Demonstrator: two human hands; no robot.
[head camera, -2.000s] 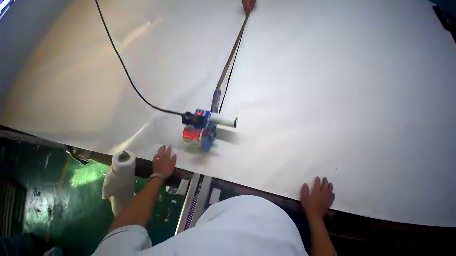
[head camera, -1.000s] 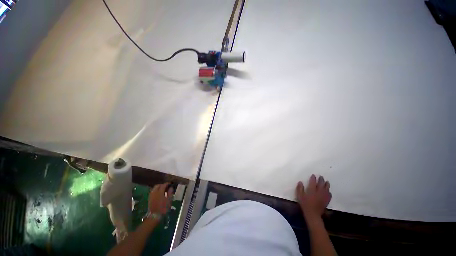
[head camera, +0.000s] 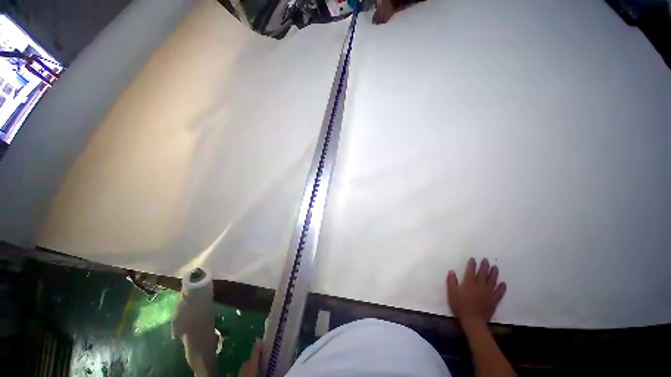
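White fabric (head camera: 441, 162) covers the table on both sides of the silver guide rail (head camera: 315, 199). The rail lies across the cloth and juts past the near table edge. My right hand (head camera: 477, 293) rests flat on the fabric near that edge, fingers spread, holding nothing. My left hand (head camera: 251, 362) shows only as a small part at the bottom edge, beside the rail's near end; its grip is hidden. A blue and red end cutter (head camera: 341, 6) is partly visible at the rail's far end, cut off by the top edge.
Another person's hand (head camera: 382, 10) is at the far end, right of the rail. A small white roll (head camera: 196, 309) stands below the table edge at left, over the green floor (head camera: 96, 324). A large curved cream mass (head camera: 125, 103) lies far left. Dark items (head camera: 641, 18) sit at top right.
The cutter has moved away along the rail to the far end. The rail shows wider and brighter. My left hand has dropped mostly out of the picture; my right hand stays on the fabric.
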